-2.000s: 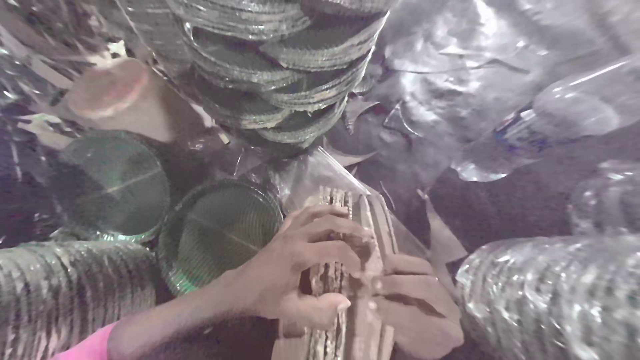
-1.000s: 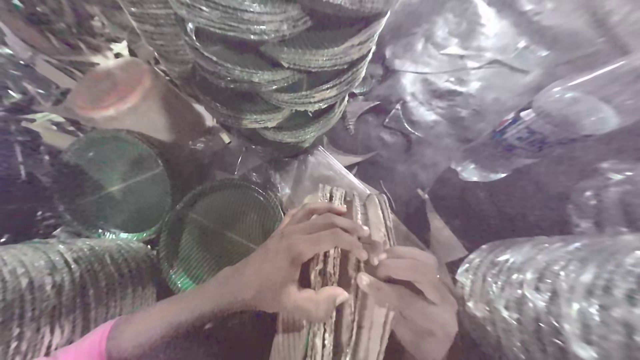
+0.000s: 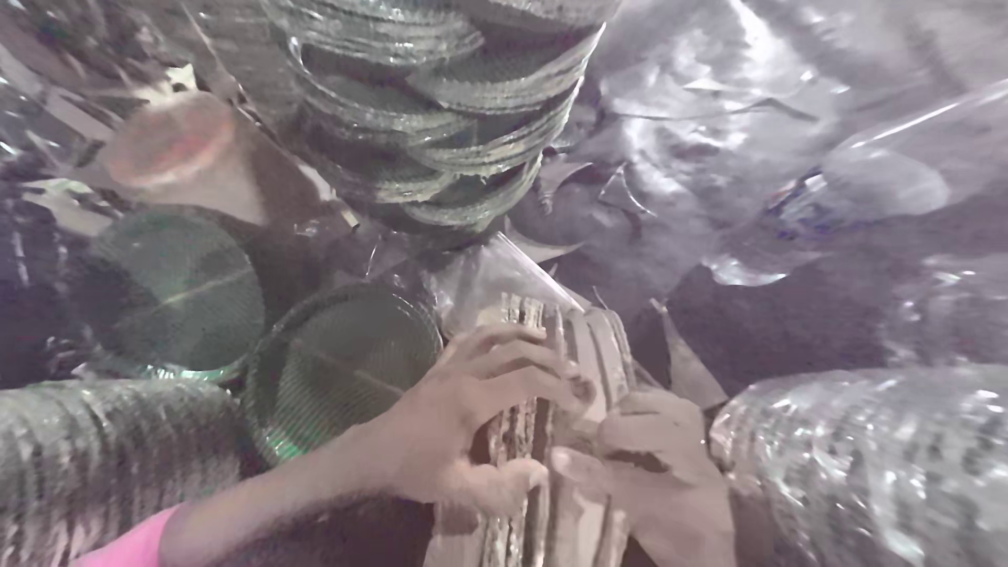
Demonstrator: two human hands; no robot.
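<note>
At the lower middle stands a stack of thin cardboard-like pieces on edge [image 3: 587, 504], with a sheet of clear plastic [image 3: 504, 272] behind its far end. My left hand [image 3: 504, 409] reaches over the stack from the left, fingers across its top and thumb against the near part. My right hand [image 3: 654, 465] grips the right side of the stack, its thumb and fingertips close to my left fingertips. Two round green ribbed discs, one [image 3: 346, 362] beside my left wrist and another [image 3: 177, 287] farther left, lie flat.
A tall pile of round ribbed discs [image 3: 441, 102] stands at the top middle. Rows of discs on edge lie at lower left [image 3: 102, 465] and, under shiny plastic, at lower right [image 3: 874, 465]. A clear plastic bottle [image 3: 858, 189] lies right; a pale tub-like container [image 3: 181, 157] is upper left. Scraps lie about.
Both hands stay on the stack. The fingers of my right hand have shifted a little along its top, and the pieces between the hands sit slightly differently.
</note>
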